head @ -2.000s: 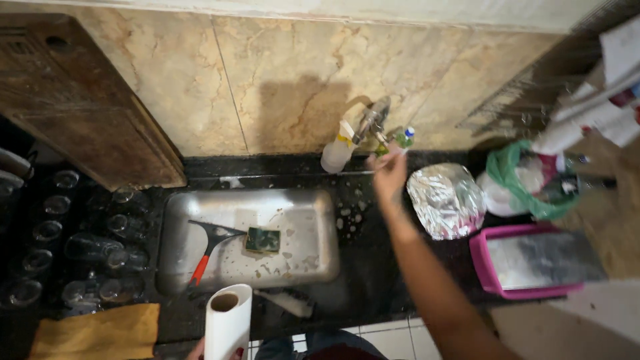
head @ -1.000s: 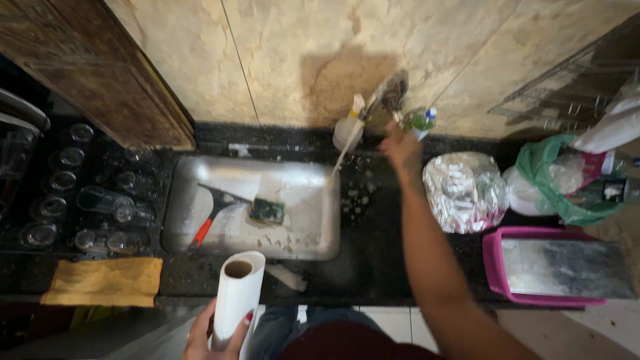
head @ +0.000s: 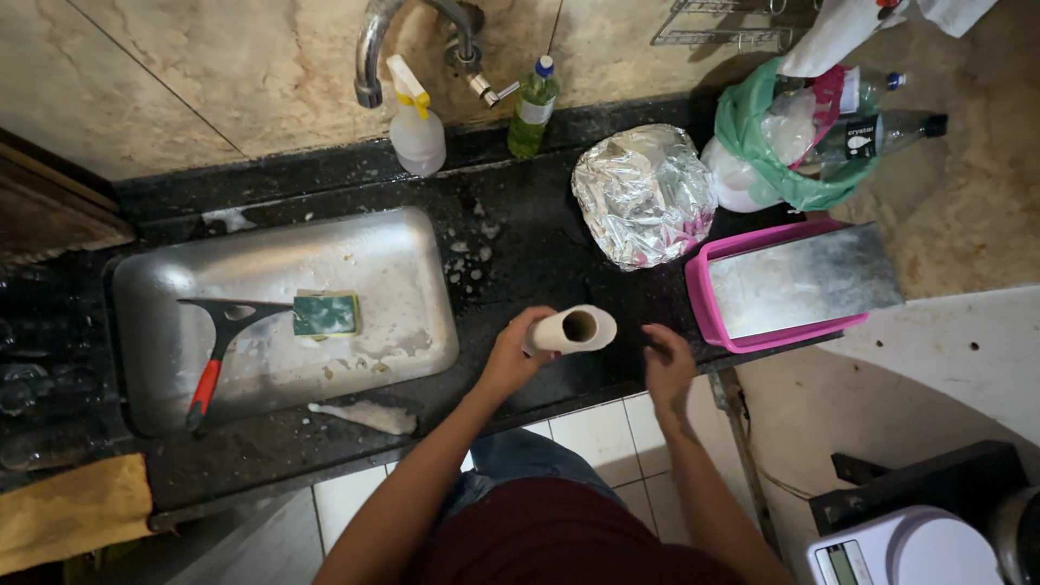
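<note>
My left hand is closed around a roll of white paper towel, held over the black stone counter with its open core facing up. To its right, my right hand is empty with its fingers a little apart, near the counter's front edge and below the pink plastic tub. In the steel sink lie a squeegee with a red and black handle and a green and yellow sponge, which touch. A foil-covered dish sits beyond my hands.
Along the wall stand a spray bottle, a chrome faucet and a bottle of green liquid. A green bag of plastic bottles is at right. A yellow cloth, glasses and a kitchen scale lie around.
My right hand has come back from beside the faucet to the counter's front edge. My left hand has carried the paper towel roll right, away from the sink's front. The view has shifted right.
</note>
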